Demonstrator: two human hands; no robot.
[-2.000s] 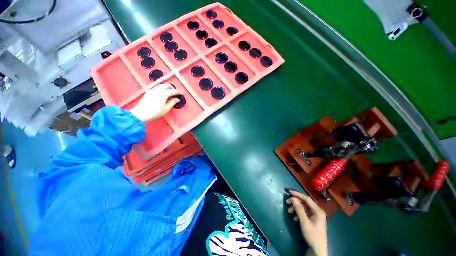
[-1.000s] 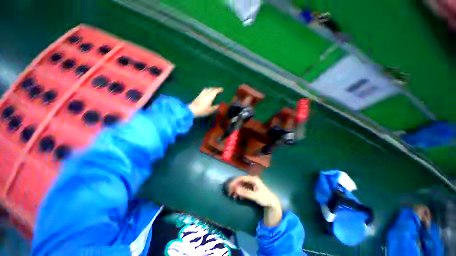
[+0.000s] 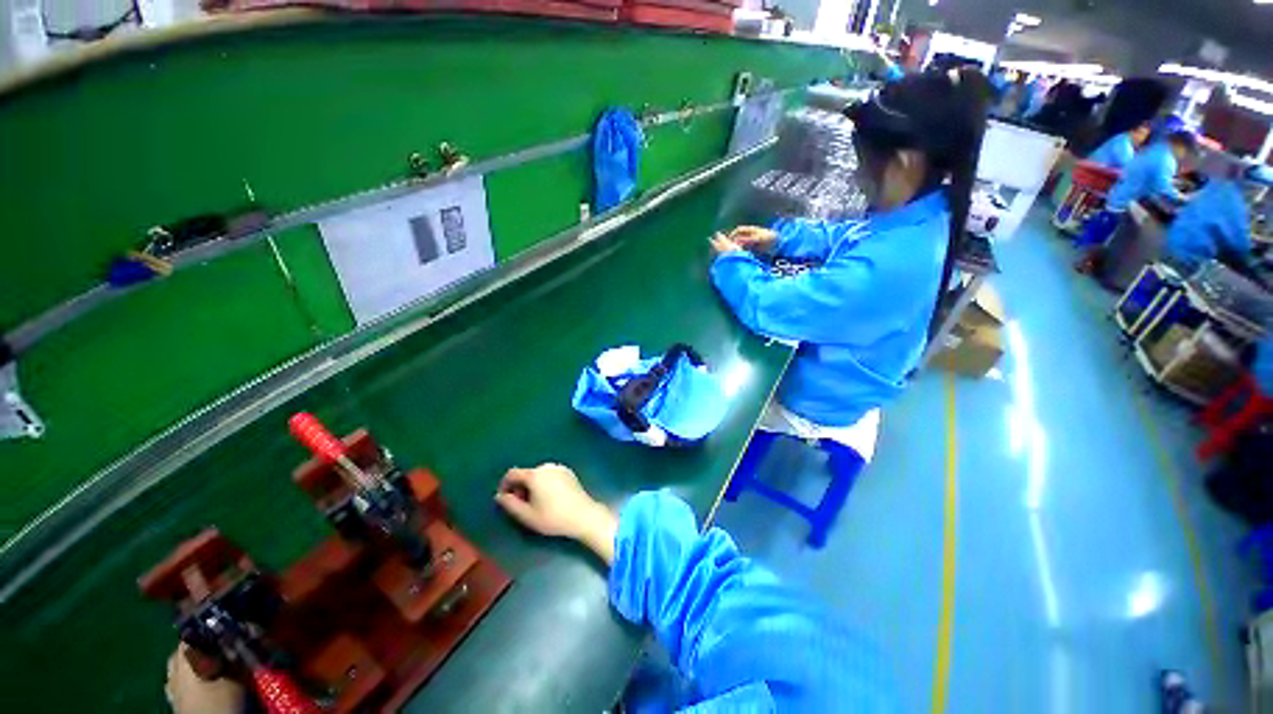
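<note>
The red-brown fixture with two toggle clamps stands on the dark-green bench at lower left. Its red clamp handles are upper left and at the bottom edge. My left hand is at the bottom left against the fixture's near clamp station, partly hidden behind the clamp and cut off by the picture's edge. Its fingers cannot be made out. My right hand is low over or on the bench, right of the fixture and apart from it, fingers curled. No part shows in it; what lies under the fingers is hidden.
A light blue and white cloth bundle with a black strap lies beyond my right hand. A person in blue sits farther along the bench. The green back panel holds a paper. A carton stands on the floor.
The view has swung right along the bench; the pink tray is out of view. My right hand has moved from the fixture's front edge to its right side. My left hand has gone from the tray to the fixture.
</note>
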